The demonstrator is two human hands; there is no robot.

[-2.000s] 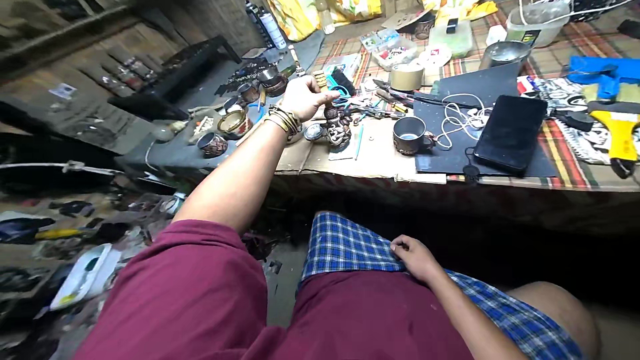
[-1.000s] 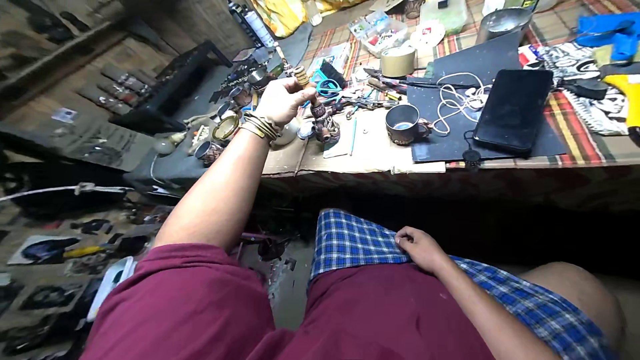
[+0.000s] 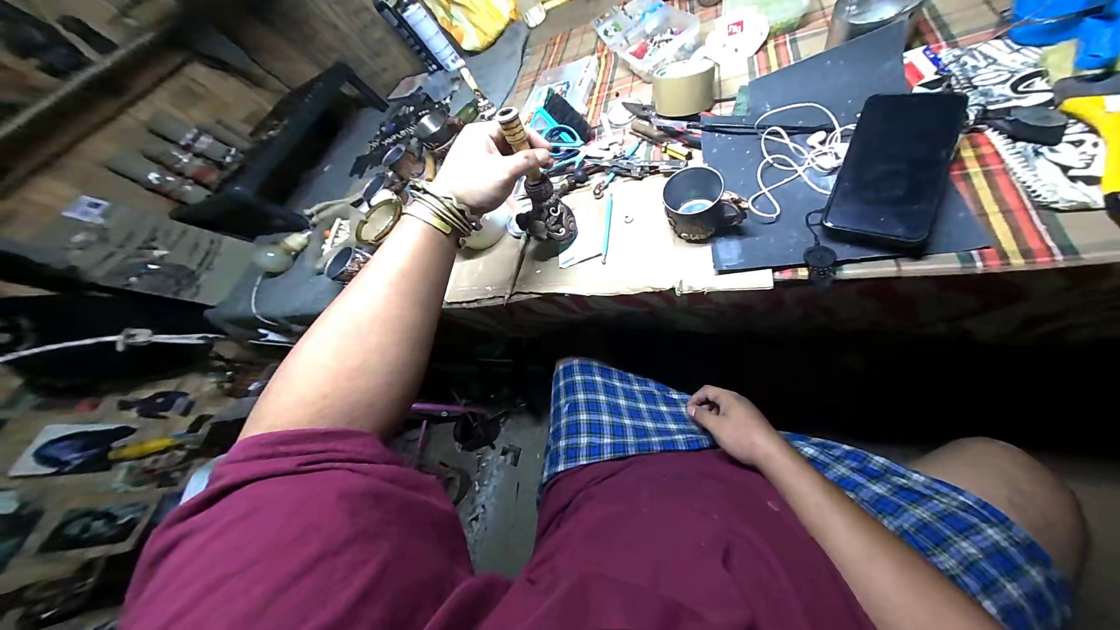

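Note:
My left hand, with bracelets on the wrist, grips a ringed tan tube over the cardboard at the table's front. Below the fingers, the tube meets a dark, ornately carved bulbous piece; whether they are joined is unclear. Just right of it, a slim light-blue tool lies on a white slip. Teal-handled scissors lie behind the hand among small tools. A dark metal cup with an ornate handle stands farther right. My right hand rests, fingers curled, on the blue plaid shorts; its underside is hidden.
On the right are a black phone, a white cable and a yellow-handled tool. Brown tape and a compartment box of small parts sit behind. Several small cups and bowls, one brass-coloured, crowd the left. The table's front edge faces my lap.

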